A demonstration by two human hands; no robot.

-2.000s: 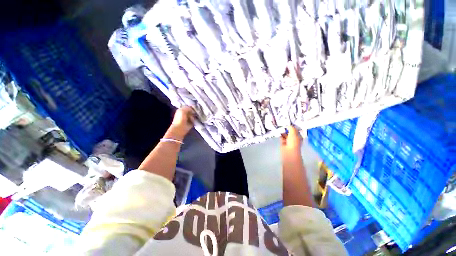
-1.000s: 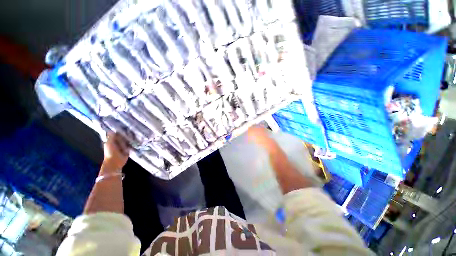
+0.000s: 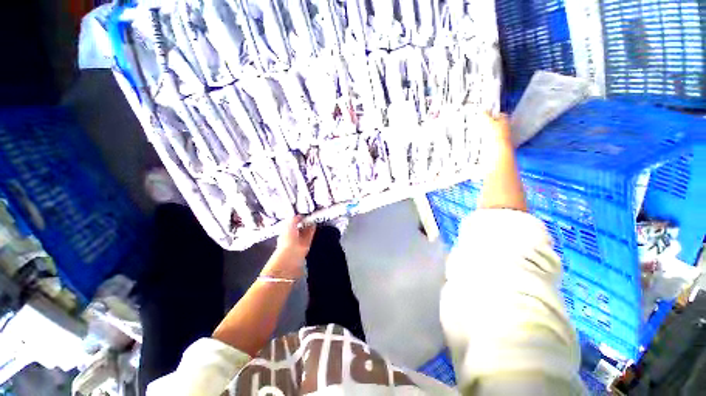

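A filled crate (image 3: 333, 100) with a blue rim at its upper left corner and white lining lies in front of me, its top covered with rows of silvery-white pieces. Its far side is cut off by the frame's top edge. My left hand (image 3: 298, 240) grips the near edge of the crate, fingertips hidden under the lining. My right hand (image 3: 499, 131) is at the crate's right edge and appears to grip it; its fingers are overexposed and hard to make out.
Blue lattice crates (image 3: 573, 240) stand close on the right, one holding loose white material (image 3: 658, 240). A grey-white sheet (image 3: 550, 100) lies behind them. Another blue crate (image 3: 62, 193) is at the left, with crumpled packing material (image 3: 108, 332) below it. Grey floor (image 3: 395, 271) shows by my legs.
My left hand has moved from the crate's left side to its near edge. My right hand has moved from the near edge to the right edge. The crate sits more level in view.
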